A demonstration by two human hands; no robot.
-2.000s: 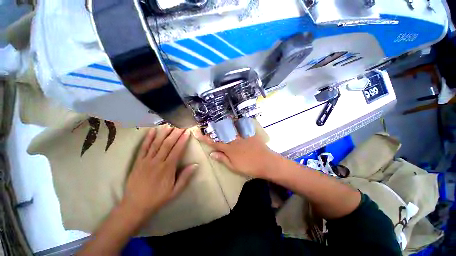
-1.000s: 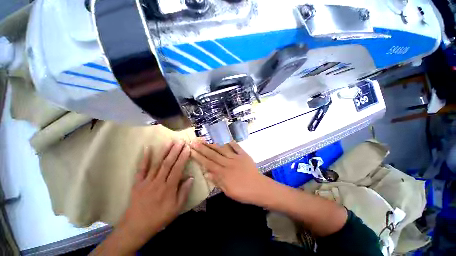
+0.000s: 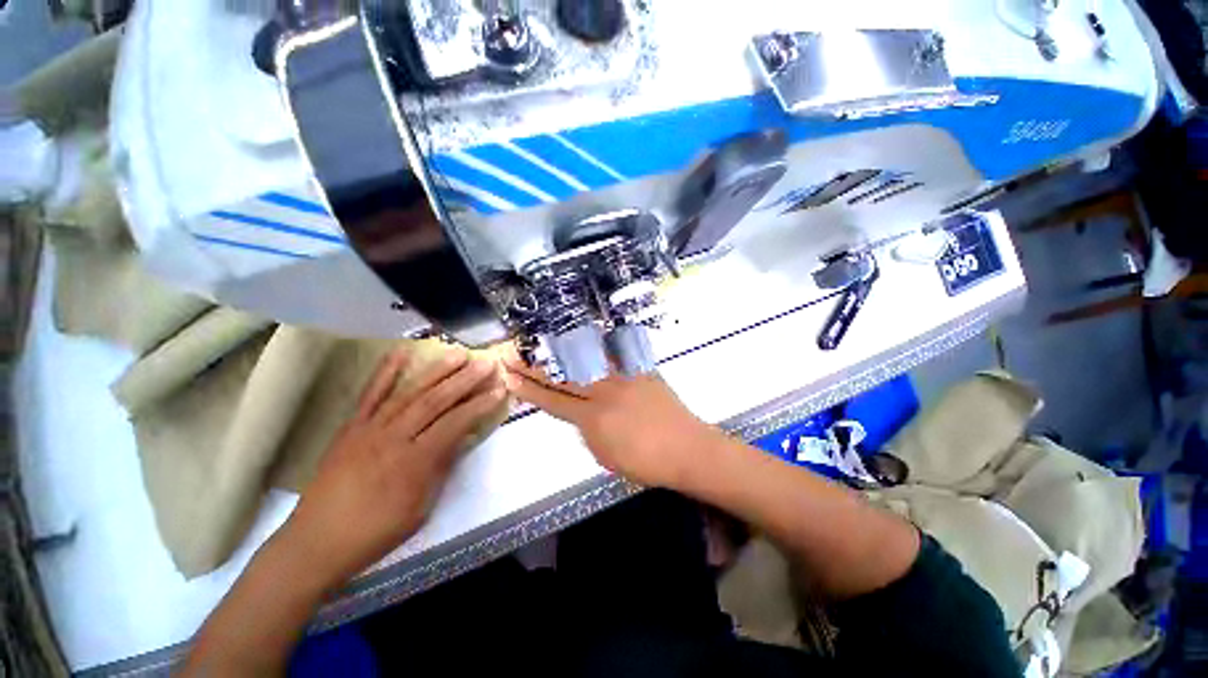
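A khaki panel (image 3: 219,444) lies bunched in folds on the white table, left of and under the sewing machine head (image 3: 556,146). Its right end runs to the lamp-lit needle area. My left hand (image 3: 384,457) lies flat on the panel, fingers spread toward the needle area. My right hand (image 3: 636,421) is just below the twin grey cylinders (image 3: 603,352), with its fingertips at the panel's edge beside the needle area. The presser foot is mostly hidden behind the cylinders and fingers.
A control panel (image 3: 968,260) is at the bed's right end, with a dark slim item (image 3: 848,313) beside it. A khaki heap with white tags (image 3: 987,510) lies lower right, by a blue bag (image 3: 868,421). The table's ruler-marked front edge (image 3: 530,523) crosses below my hands.
The panel has moved away under the machine head and folded up at the left, baring the table in front. My left hand still presses it; my right fingertips have stayed near the needle area.
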